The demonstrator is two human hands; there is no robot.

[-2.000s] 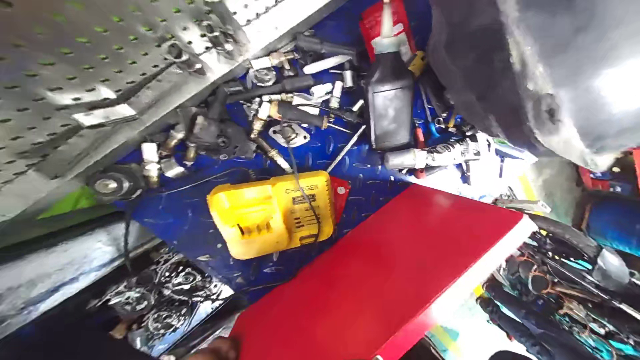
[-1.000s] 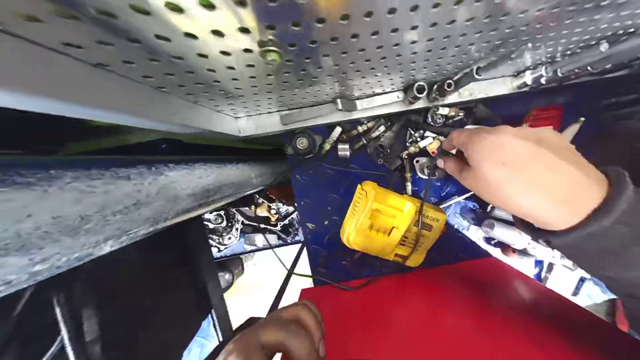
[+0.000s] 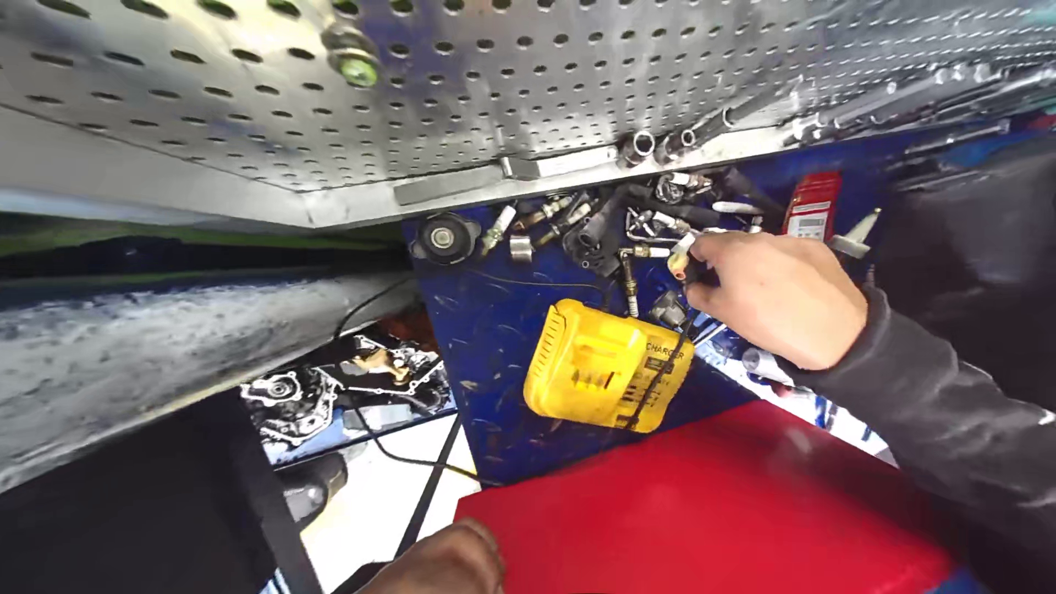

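My right hand point(image 3: 780, 293), in a dark sleeve, reaches over the blue diamond-plate surface point(image 3: 487, 330) from the right. Its thumb and forefinger pinch a small whitish-yellow fitting point(image 3: 680, 254). Around the fingertips lie spark plugs point(image 3: 499, 228) and other small metal parts. Just below, a yellow battery charger point(image 3: 606, 367) lies with a black cord across it. My left hand point(image 3: 458, 557), at the bottom edge and partly cut off, is at the near left corner of a red panel point(image 3: 685, 511); whether its fingers grip the panel cannot be told.
A perforated metal panel point(image 3: 462, 107) rises behind the surface, with sockets point(image 3: 638, 147) along its ledge. A round black cap point(image 3: 445, 238) sits at the left. A red box point(image 3: 813, 206) stands at the back right. Engine parts point(image 3: 346, 384) lie lower left, beside a hanging black cable.
My right hand, out of view two seconds ago, has come in over the small parts. The bottle seen standing there at first is now hidden or out of view. The view has swung round.
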